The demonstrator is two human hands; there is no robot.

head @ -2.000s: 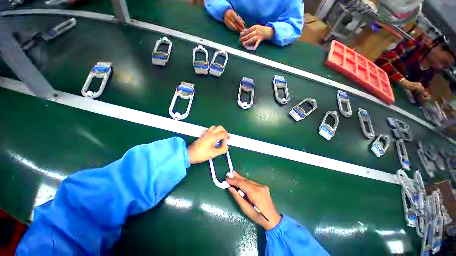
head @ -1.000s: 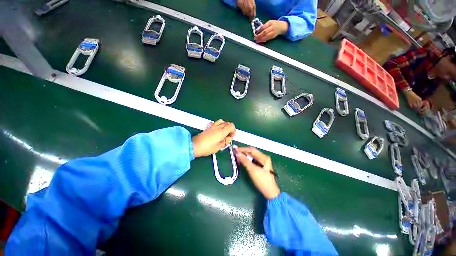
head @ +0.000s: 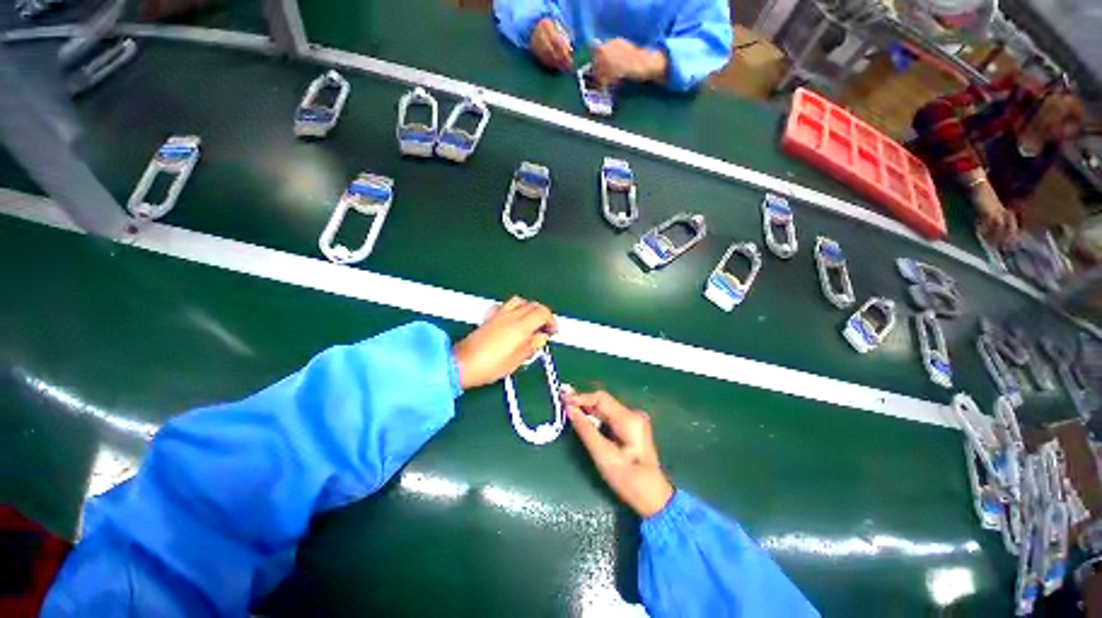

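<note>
A coiled white cable (head: 517, 408), an elongated loop open in the middle, lies over the green surface near the pale rail. My left hand (head: 508, 343) grips its far end and covers that end. My right hand (head: 619, 447) is at the loop's right side, thumb and fingertips together near its lower right part. A small pale tip shows at these fingertips; the pen-like tool itself is hidden or too small to make out.
A pale rail (head: 713, 362) separates my surface from the green belt, where single cable loops (head: 358, 219) with blue-and-white labels are scattered. A cable pile (head: 1027, 495) is at the right edge. Beyond are a red tray (head: 860, 163), a worker in blue and one in red plaid.
The loops on the belt have shifted left. My right hand has moved from the loop's near end, up its right side, then slightly back down. The dark tool seen earlier no longer shows.
</note>
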